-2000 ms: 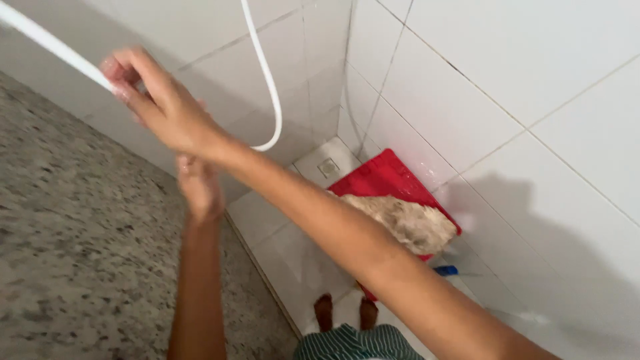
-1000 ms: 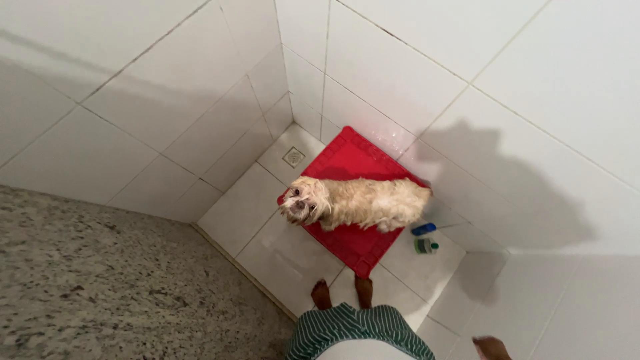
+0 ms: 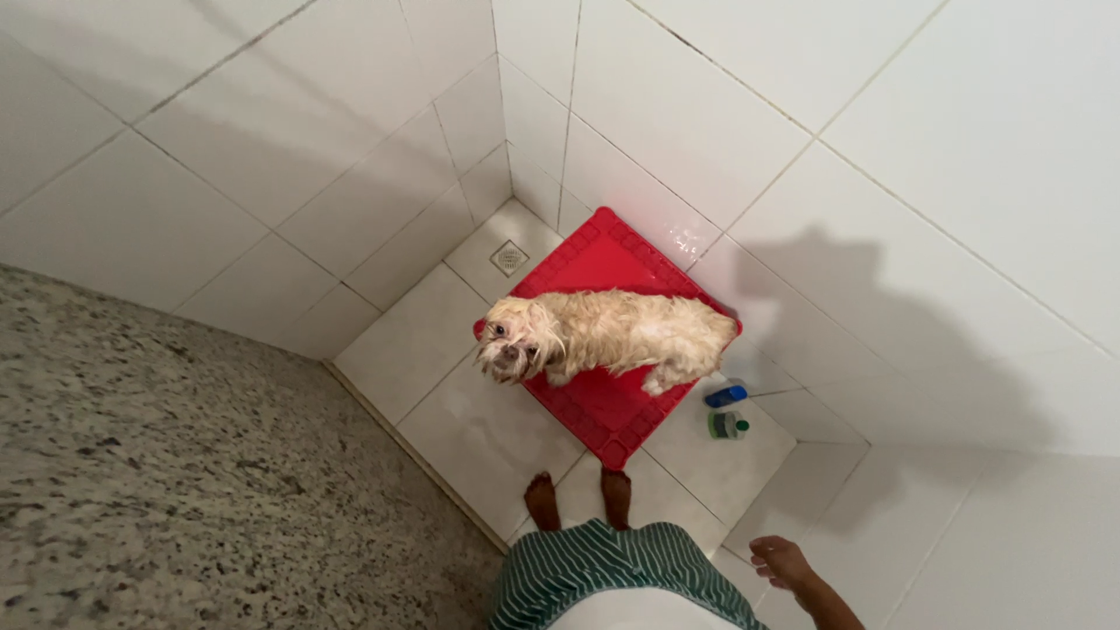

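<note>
A wet, light tan dog (image 3: 621, 337) stands on a red plastic table or stool (image 3: 608, 402) in the tiled corner, its face turned up toward me. My right hand (image 3: 781, 563) hangs at the lower right beside my striped shorts, fingers loosely bent, touching nothing that I can see. My left hand is out of view. Right of the red top, a blue bottle (image 3: 725, 396) and a clear green bottle with a green cap (image 3: 727, 426) are on the floor, close together.
A floor drain (image 3: 509, 257) lies near the corner, behind the dog's head. White tiled walls (image 3: 682, 131) rise behind and to the right. A speckled stone surface (image 3: 201, 455) fills the lower left. My bare feet (image 3: 616, 499) are at the red top's near corner.
Two seconds ago both hands were raised at the upper left by a white hose; now only my right hand shows, low at the right. Since one second ago, more of that hand has come into view.
</note>
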